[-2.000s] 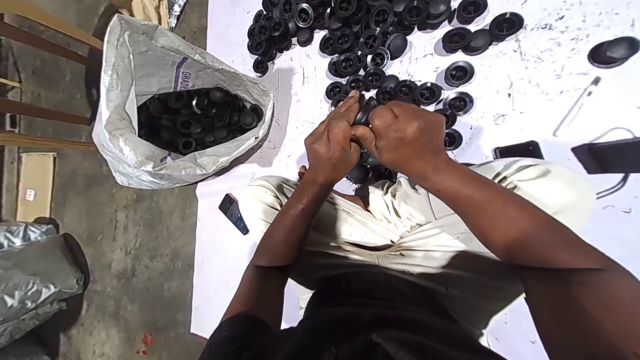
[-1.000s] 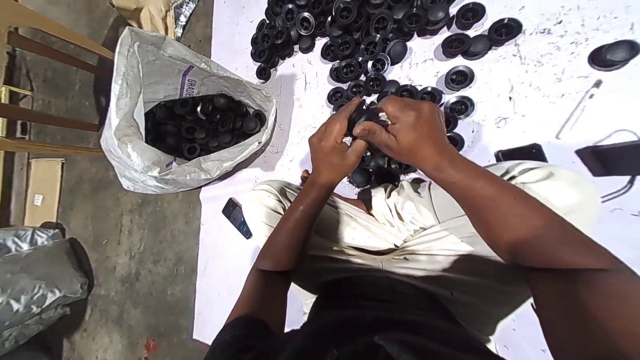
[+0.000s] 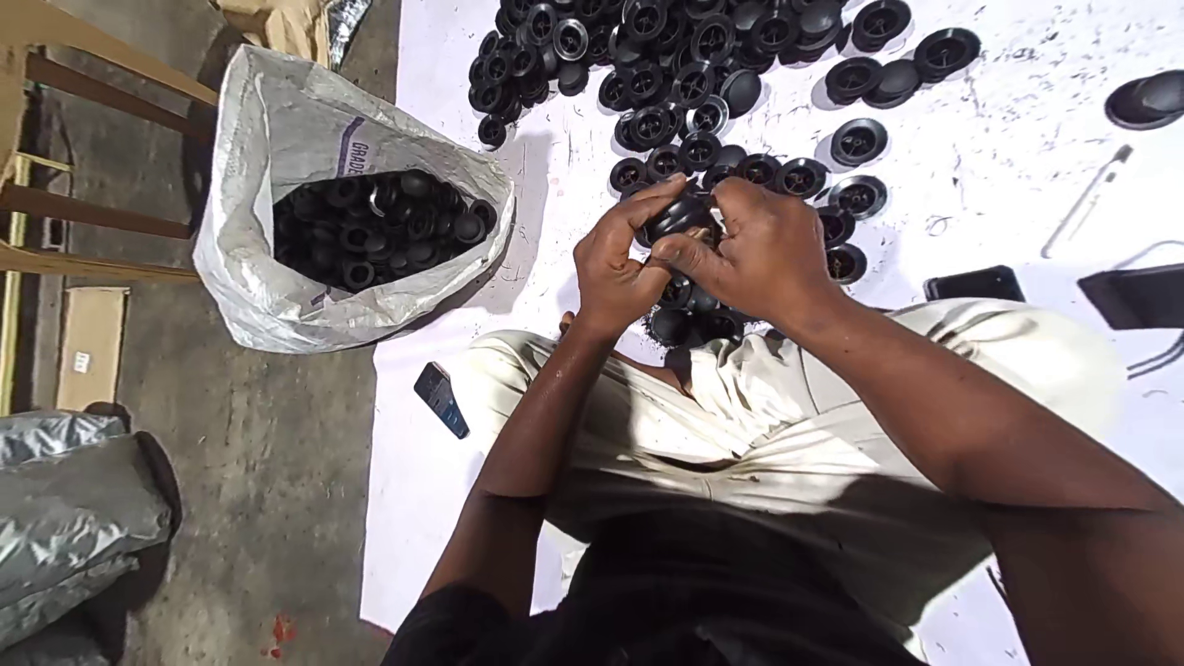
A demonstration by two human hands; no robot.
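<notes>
Both my left hand [image 3: 624, 259] and my right hand [image 3: 763, 245] grip one round black plastic part [image 3: 680, 215] between them, above the white sheet. My fingers and thumbs hide much of its rim. Just below my hands, more black parts [image 3: 672, 326] lie by my crossed legs. Beyond them a large heap of the same round parts [image 3: 712, 37] spreads over the sheet, some with the spoked hollow side up, some with the domed side up. A white woven sack [image 3: 425, 310] on the left stands open with many black parts [image 3: 375, 231] inside.
A small dark phone-like device [image 3: 441, 400] lies left of my knee. On the right are a dark flat object [image 3: 974, 285], a black device with a cable [image 3: 1138, 296], a thin white stick [image 3: 1087, 201] and a domed black part [image 3: 1147, 99]. A wooden chair frame [image 3: 102, 217] and grey bags [image 3: 74, 527] stand at the far left.
The round black part between my hands shows more plainly now than two seconds ago, when my fingers covered most of it. My hands stay close together in about the same place.
</notes>
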